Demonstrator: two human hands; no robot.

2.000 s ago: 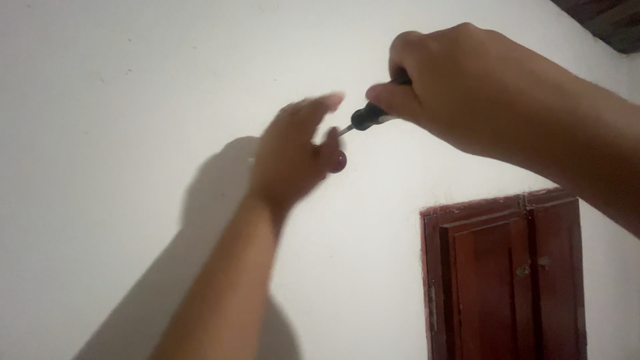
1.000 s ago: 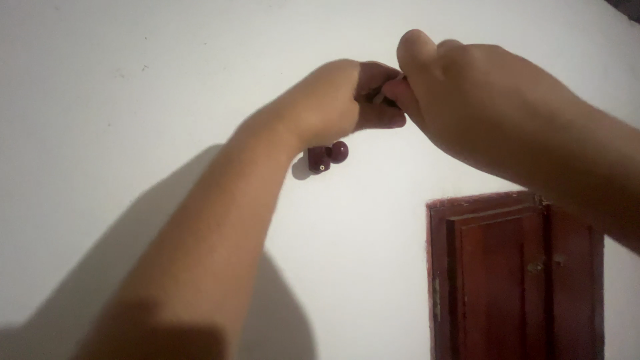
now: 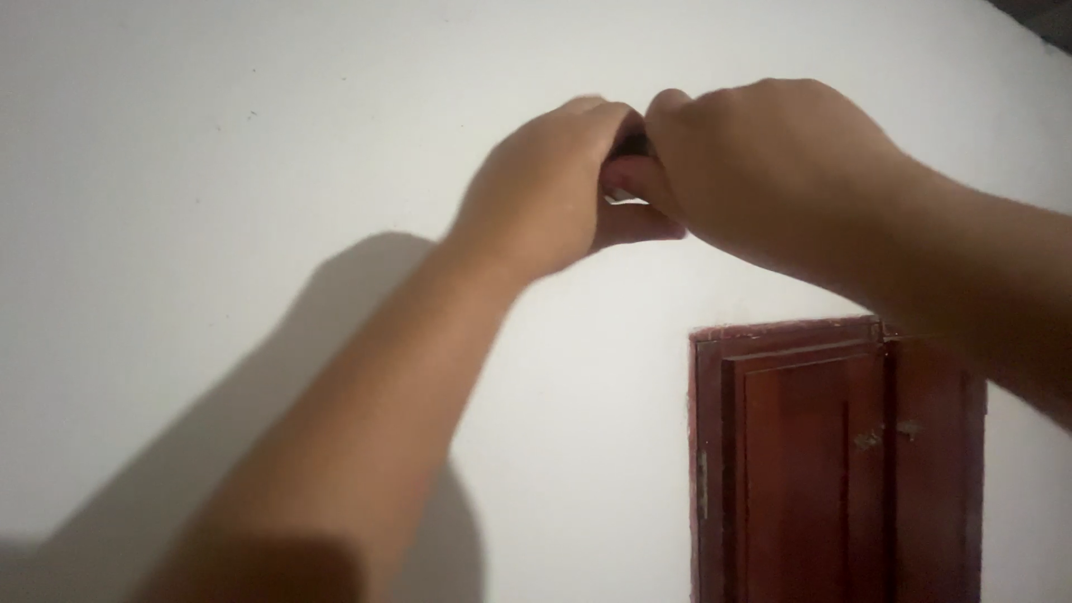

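Observation:
My left hand [image 3: 544, 184] is raised against the white wall, its fingers curved around the far side of a dark object and its thumb side partly hidden. My right hand [image 3: 762, 159] meets it from the right, with the fingertips of both hands close together. Between them a small part of a dark handle [image 3: 632, 146] shows, which looks like the screwdriver's; my right fingers are closed on it. The screwdriver's shaft and tip are hidden, and so is whatever my left fingers touch. The dark red knob fitting on the wall is out of sight behind my hands.
A dark red wooden shutter or door [image 3: 796, 469] with a metal latch is set in the white wall [image 3: 578, 419] at the lower right. Shadows of my arm fall on the wall at the left. A dark ceiling edge [image 3: 1043, 21] shows at the top right.
Two seconds ago the screwdriver pointed at the red knob fitting, with my left hand beside it. Both hands have come together, and the fitting, seen one second ago, is now covered.

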